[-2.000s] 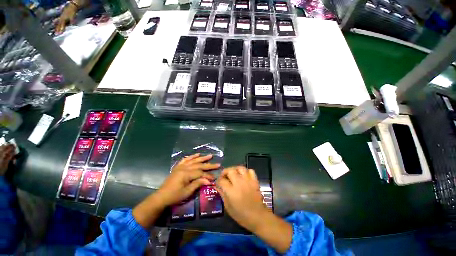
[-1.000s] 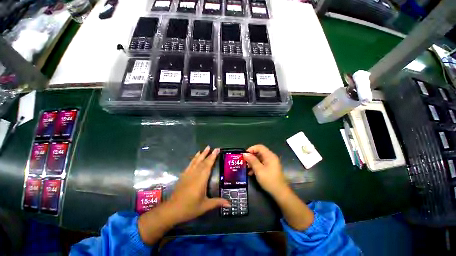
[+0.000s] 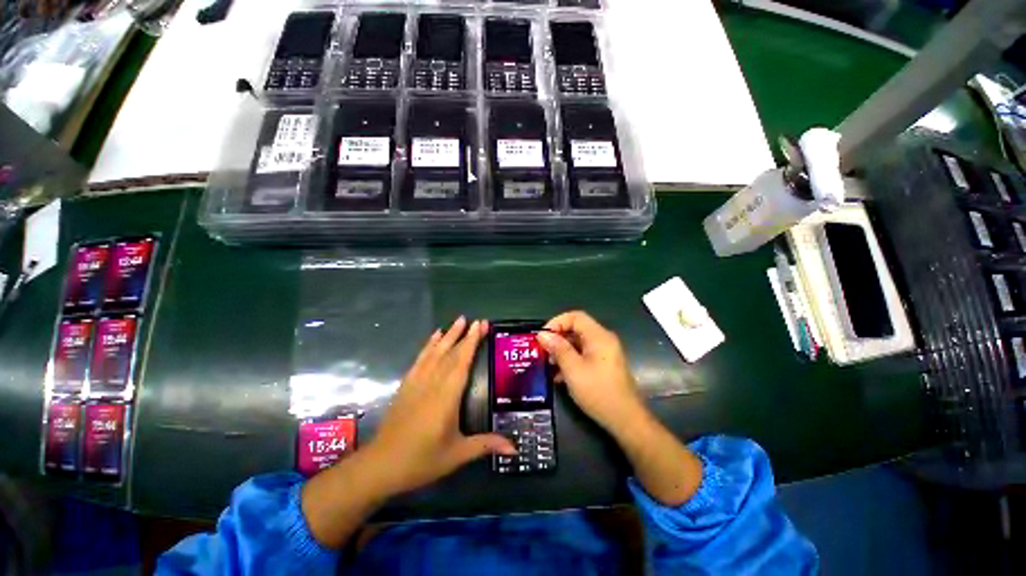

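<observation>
A black keypad phone (image 3: 523,433) lies upright on the green mat in front of me. A printed film (image 3: 520,369) showing "15:44" lies over its screen. My left hand (image 3: 433,399) lies flat along the phone's left side, with its thumb on the keys. My right hand (image 3: 587,366) pinches at the film's upper right corner with thumb and forefinger. A clear carrier sheet (image 3: 360,326) lies left of the phone, with one film (image 3: 327,441) at its lower end, partly hidden by my left forearm.
Another carrier sheet (image 3: 96,354) with several films lies far left. A clear tray (image 3: 428,225) of phones stands ahead on a white board. Right of the phone are a white card (image 3: 683,320), a translucent bottle (image 3: 756,212) and a pale holder (image 3: 900,338) with a black rectangle. Dark trays stand far right.
The right-hand film has left the near carrier sheet and lies on the phone's screen. My hands have moved from the sheet to the phone. The view has shifted, mostly over the last two seconds.
</observation>
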